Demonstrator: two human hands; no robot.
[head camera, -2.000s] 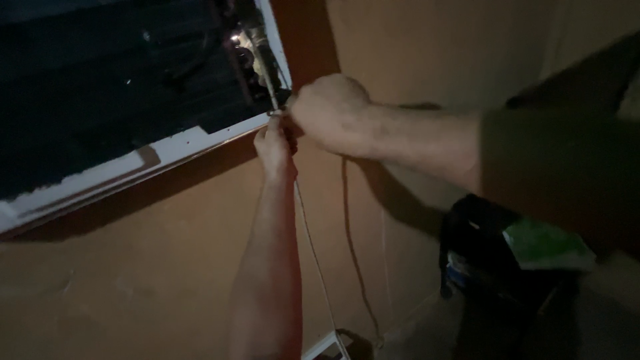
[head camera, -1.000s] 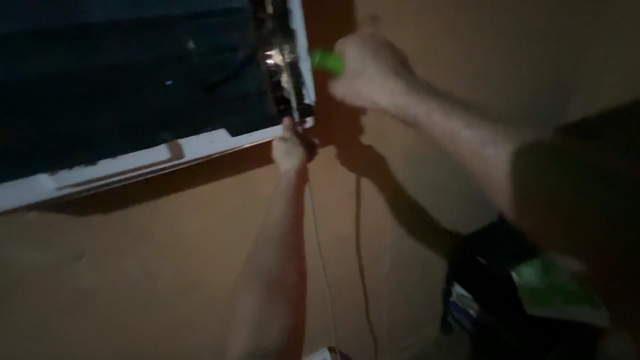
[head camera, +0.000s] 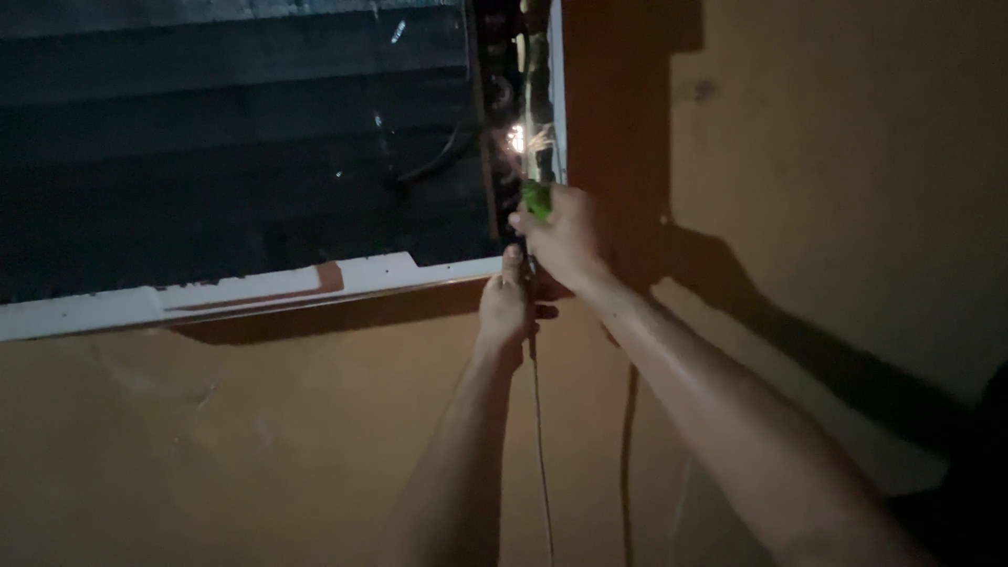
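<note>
My right hand (head camera: 568, 236) is closed on a green object (head camera: 537, 198), perhaps a tool handle, in front of the window frame's lower right corner. Just below and to the left, my left hand (head camera: 505, 307) grips a thin cable (head camera: 537, 409) near the corner, thumb pointing up. From that hand the cable hangs down along the wall. The part of the cable between the hands is dark and hard to make out. A light-coloured strip or cord (head camera: 528, 94) runs up the frame's right side above my right hand, beside a bright reflection.
The white window frame (head camera: 236, 293) borders dark glass louvres (head camera: 236, 142) at the upper left. An orange-brown wall (head camera: 276, 441) lies below and to the right. Shadows of my arms fall on the wall. Something dark stands at the lower right edge.
My right hand, with the green object, has come from right of the frame to its corner, just above my left hand. Two seconds ago both hands were together at that corner.
</note>
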